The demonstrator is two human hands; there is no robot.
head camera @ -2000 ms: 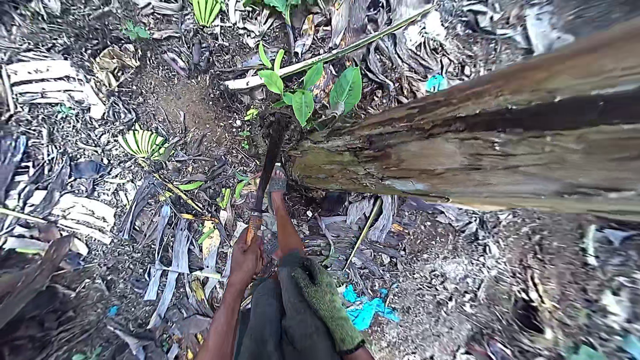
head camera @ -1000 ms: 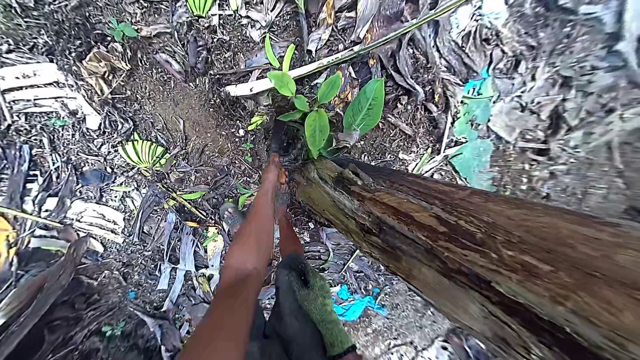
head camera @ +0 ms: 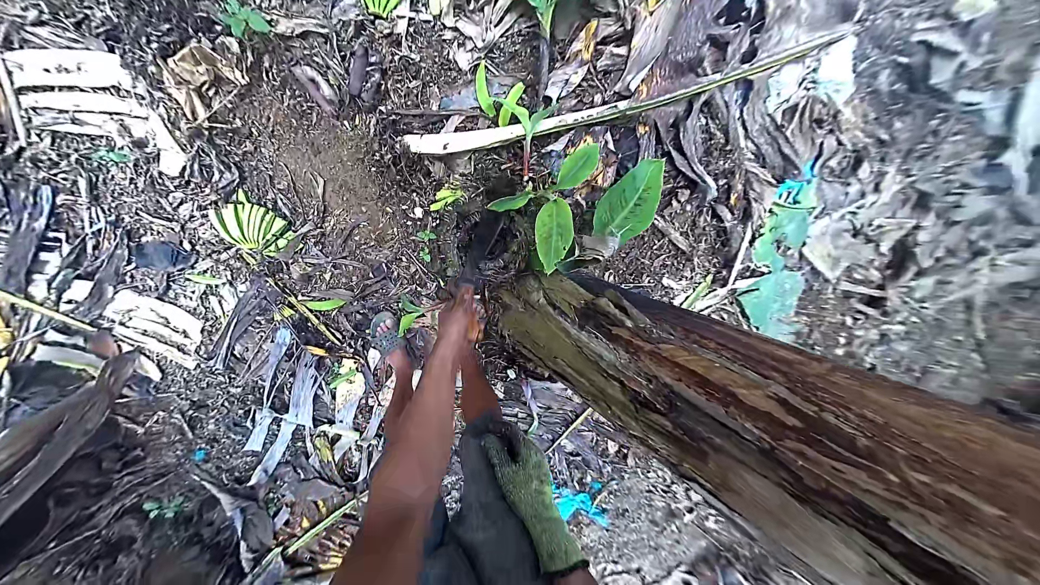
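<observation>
My bare left hand point(head camera: 461, 318) reaches down the middle, closed around the handle of a machete. Its dark blade point(head camera: 485, 236) points away from me, with the tip hard to make out in the shaded soil. Just right of the blade stands a young banana sucker point(head camera: 555, 231) with broad green leaves. The brown banana pseudostem point(head camera: 731, 390) has its base beside my left hand and runs to the lower right. My right hand point(head camera: 526, 496), in a green knit glove, rests on my trouser leg, holding no tool.
A long pale leaf stalk point(head camera: 617, 114) lies beyond the sucker. Dry leaf litter and white cut sheath pieces point(head camera: 73, 85) cover ground at the left. A torn blue-green plastic sheet point(head camera: 776, 276) lies at the right, with blue scraps point(head camera: 578, 504) near my right hand. My sandaled foot point(head camera: 387, 333) is left of the hand.
My left hand has moved forward with the machete, toward the base of the sucker. The pseudostem now slants toward the lower right. My gloved right hand has stayed on my leg.
</observation>
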